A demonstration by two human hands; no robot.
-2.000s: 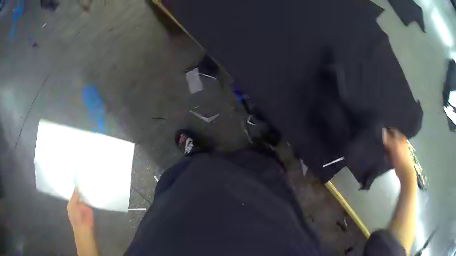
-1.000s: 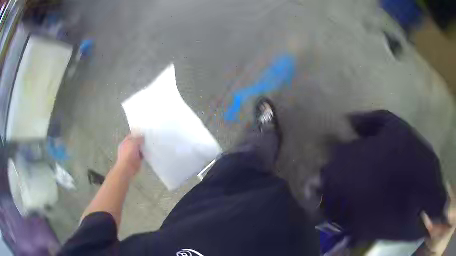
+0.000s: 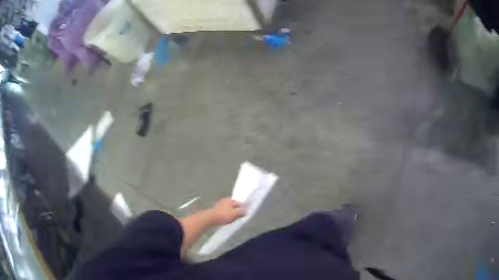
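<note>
My left hand (image 3: pixel 228 211) holds a white paper piece (image 3: pixel 253 188) low in front of my body, above the floor. The paper is seen at a slant, with one edge turned up and a narrow part reaching down to the left. My right hand is not in view. The dark fabric is not seen in a hand here.
Grey floor (image 3: pixel 306 120) fills the middle. White paper scraps (image 3: pixel 82 156) and a small black object (image 3: pixel 144 119) lie at the left. A pale box-like object (image 3: pixel 197 15), a whitish bag (image 3: pixel 117 33) and purple cloth (image 3: pixel 71 33) stand at the top left. A table edge (image 3: pixel 33 246) curves along the left rim.
The view has swung round from the dark cloth and table to open floor. The paper has turned from nearly flat-on to slanted. My right hand and the dark fabric have left the picture.
</note>
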